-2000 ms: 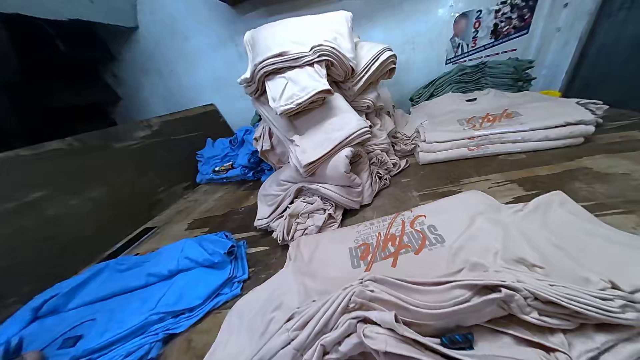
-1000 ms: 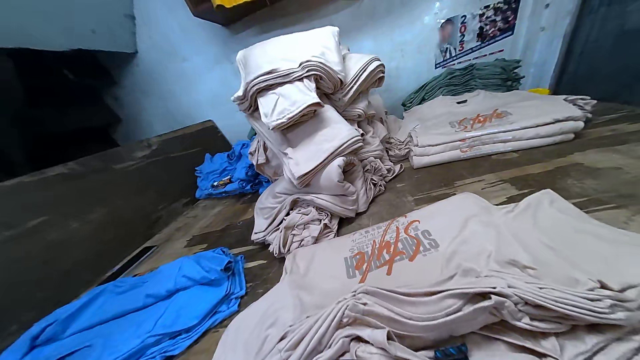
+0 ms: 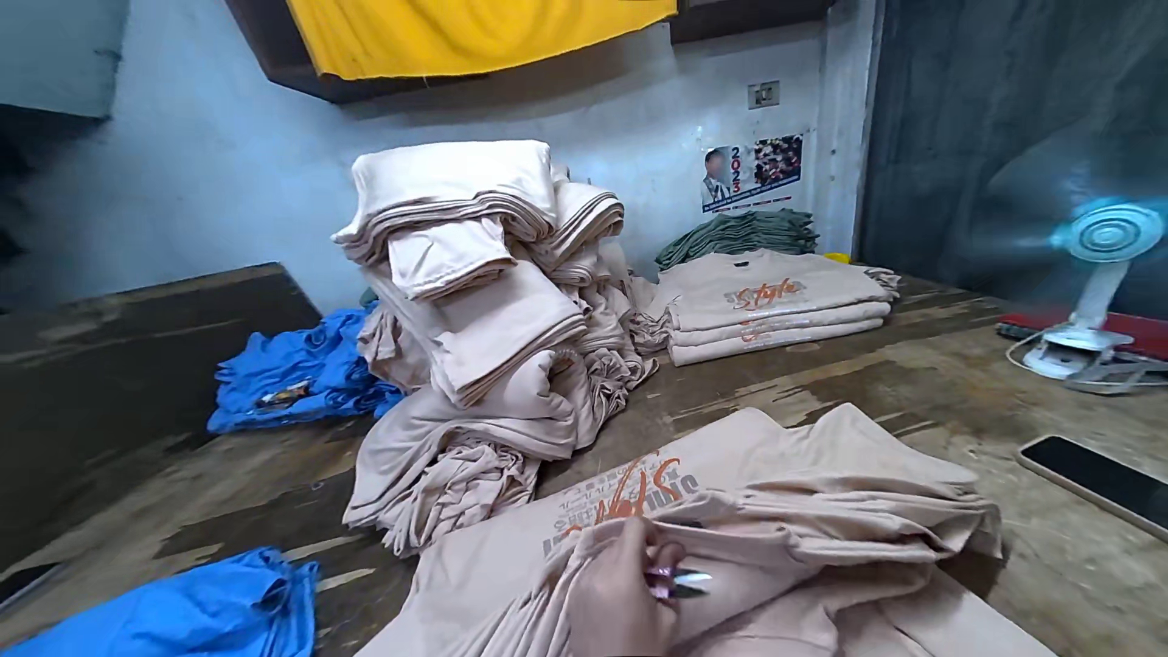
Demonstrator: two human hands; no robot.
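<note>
At the bottom centre is my left hand (image 3: 620, 593), its fingers curled at the neck edge of a stack of pale pink printed T-shirts (image 3: 739, 447). Between its fingers is a small cutting tool with metal tips (image 3: 692, 580), probably thread snips; its handle is mostly hidden. The shirts lie in layers, with raised folds beside the hand and orange and grey lettering behind it. My right hand is out of view. Blue folded garments (image 3: 182, 611) lie at the lower left.
A tall leaning pile of pale folded fabric (image 3: 474, 319) stands behind. Further back are folded printed shirts (image 3: 776, 292), green garments (image 3: 748, 235) and a blue heap (image 3: 310, 365). On the right are a running fan (image 3: 1109, 237) and a phone (image 3: 1104, 479) on the worn wooden table (image 3: 958, 392).
My left hand has come into view at the front shirts, holding the small tool. The view has shifted, now showing the fan, the phone and the yellow cloth above.
</note>
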